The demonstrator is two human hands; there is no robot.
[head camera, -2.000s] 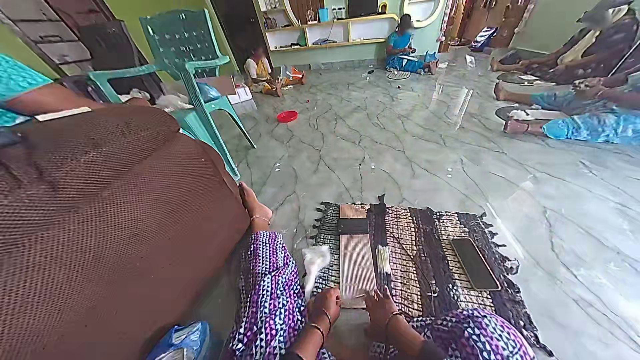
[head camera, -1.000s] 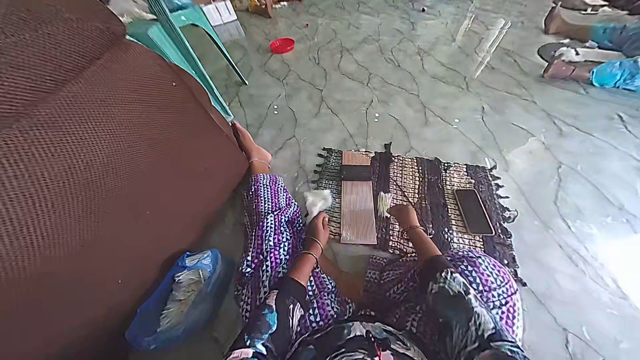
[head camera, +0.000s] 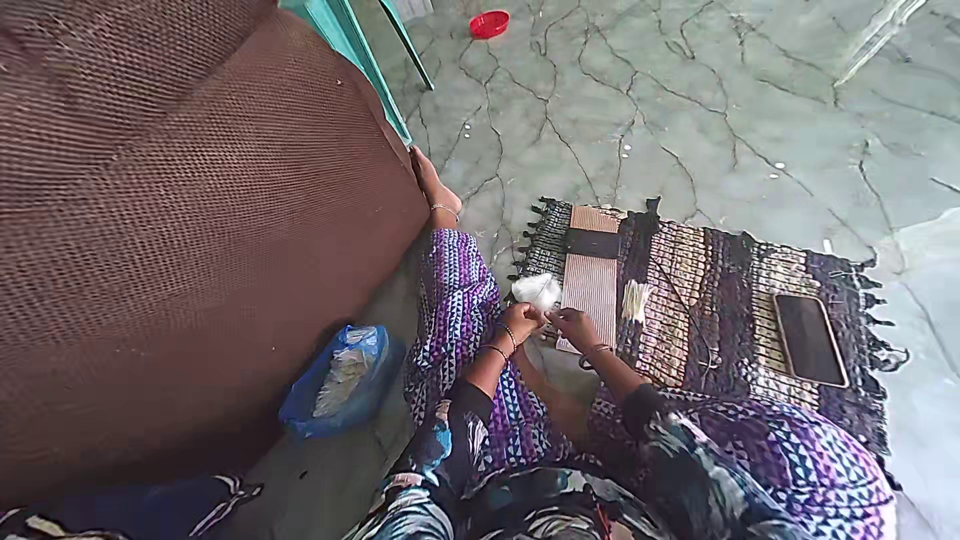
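My left hand (head camera: 523,319) holds a tuft of white cotton wool (head camera: 538,291) over the left edge of a woven rag mat (head camera: 731,300). Close beside it, the fingertips of my right hand (head camera: 571,327) are pinched at the lower edge of the cotton; whether they grip some of it is too small to tell. Under and beyond my right hand lies a striped wooden board (head camera: 590,292) with a dark band (head camera: 592,244) across it. Just right of the board rests a small bundle of white cotton wicks (head camera: 636,300).
A smartphone (head camera: 811,340) lies on the mat's right part. A blue plastic bag (head camera: 341,382) with white pieces stands left of my leg. Brown-covered furniture (head camera: 202,247) fills the left side. A green plastic chair (head camera: 367,67) and a red dish (head camera: 489,25) are farther off.
My right hand has moved left from beside the wick bundle to the cotton at my left hand. Earlier, both hands were at the board's near end. The view has tilted down.
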